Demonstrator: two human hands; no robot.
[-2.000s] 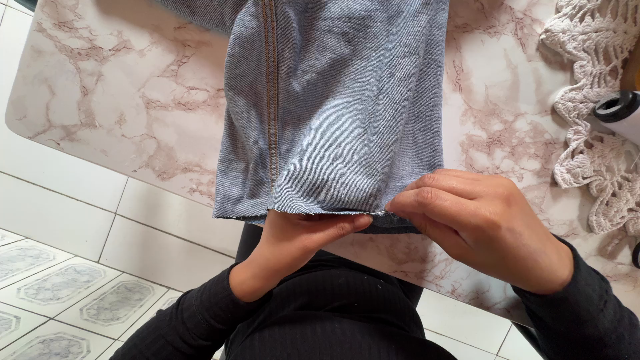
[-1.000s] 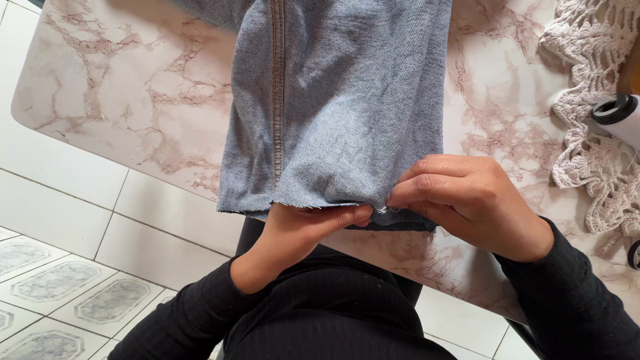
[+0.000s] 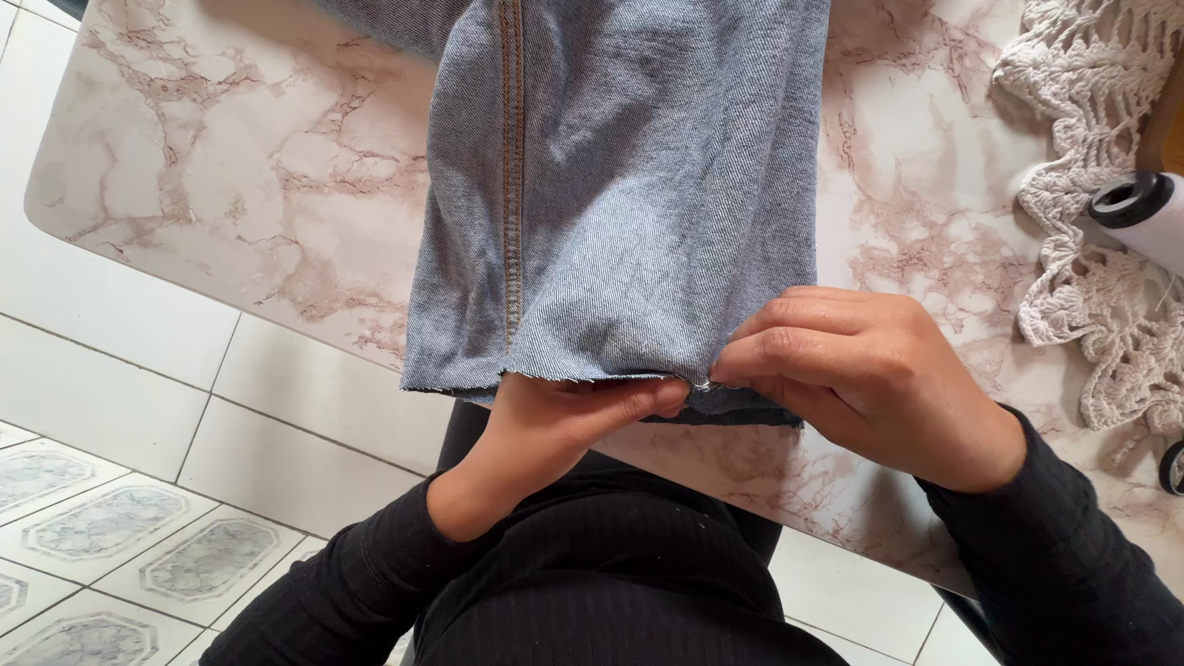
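Observation:
A blue denim trouser leg point(image 3: 629, 185) lies on the marbled table, its raw, frayed cut edge toward me and a brown-stitched seam running down its left part. My left hand point(image 3: 564, 416) has its fingers inside the leg opening, hidden under the upper layer, with the thumb at the cut edge. The fingertips of my right hand point(image 3: 842, 370) pinch the same edge just right of that thumb, where pale loose threads show. The darker lower layer of the leg hangs below the pinched spot.
The marbled tabletop point(image 3: 259, 176) ends close to my body, above a tiled floor point(image 3: 120, 398). At the right lie a white crocheted cloth point(image 3: 1064, 213), a white thread cone with a black end point(image 3: 1133, 199), and part of a black ring-shaped object point(image 3: 1173, 467) at the frame's edge.
My right hand stays at the cut edge with its fingers slightly shifted. Pale threads at the pinched spot show more plainly than two seconds ago. My left hand remains inside the leg opening.

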